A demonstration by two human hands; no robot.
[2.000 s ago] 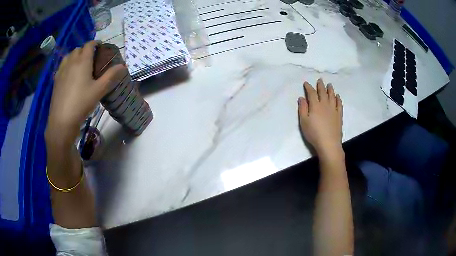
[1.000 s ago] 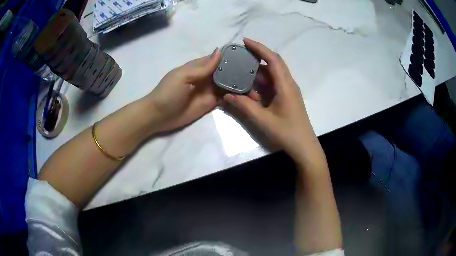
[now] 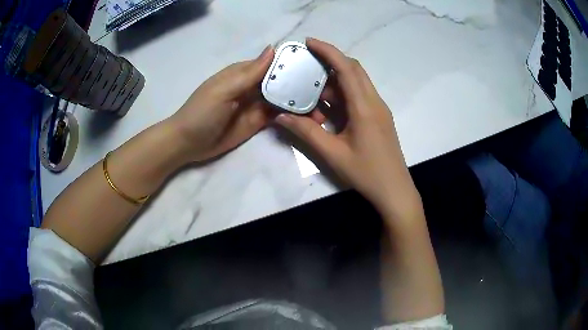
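Note:
A palm-sized rounded-square housing [image 3: 296,78] is held above the table in the middle, its face with small dots or screws turned up and shining pale in the light. My left hand [image 3: 222,109] grips its left side, thumb at the upper left edge. My right hand [image 3: 354,122] grips its right side, with fingers at the top right corner and thumb at the lower edge. The underside of the housing is hidden. A leaning stack of brown-grey housings [image 3: 87,67] stands on the table at the upper left.
A tape roll [image 3: 72,143] with dark small items inside lies below the stack. Printed sheets [image 3: 138,11] lie at the top left. A blue crate [image 3: 16,174] is at the left edge. Black pads [image 3: 556,58] on white backing lie far right. A person's jean-clad leg [image 3: 516,206] shows at right.
Since two seconds ago, my left hand has left the stack and both hands now hold a housing. Since one second ago, its face has gone from grey to bright pale and the view has shifted slightly.

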